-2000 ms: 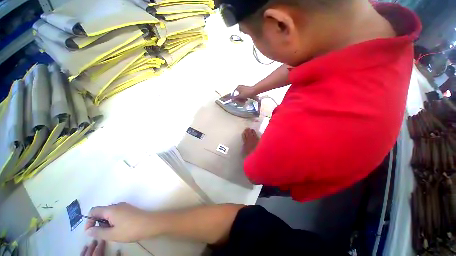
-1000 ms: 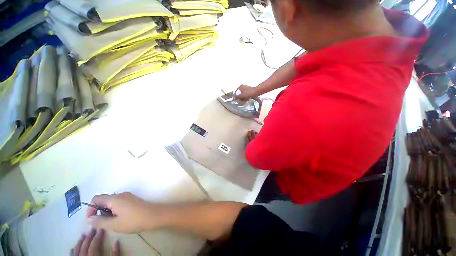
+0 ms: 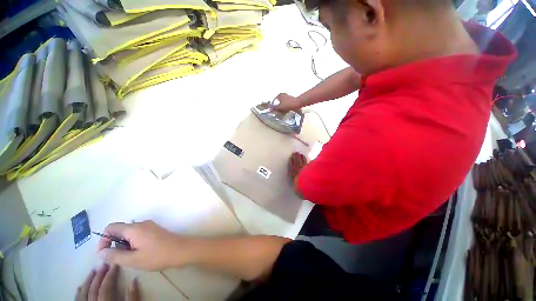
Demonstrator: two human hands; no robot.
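Observation:
A large beige fabric panel [image 3: 194, 203] lies flat at the lower left, with a notch at its upper edge and a thin line near my right forearm. A dark navy label [image 3: 81, 229] is on the panel. My right hand [image 3: 132, 246] is closed on a slim dark pointed tool [image 3: 117, 240], mostly hidden in the fingers, its tip just right of the label. My left hand [image 3: 106, 285] lies on the panel below, its fingers a little apart, cut off by the bottom edge.
A person in red [image 3: 405, 135] holds a grey iron [image 3: 277, 119] on another beige panel [image 3: 264, 191] with a navy and a white label. Yellow-edged bundles [image 3: 153, 41] and fanned pieces [image 3: 50, 88] lie at the back left. Brown pieces [image 3: 505, 217] are piled at the right.
The view has shifted a little. My right hand and the tool stay beside the navy label, and my left hand stays below. The other person's iron has moved slightly over the panel.

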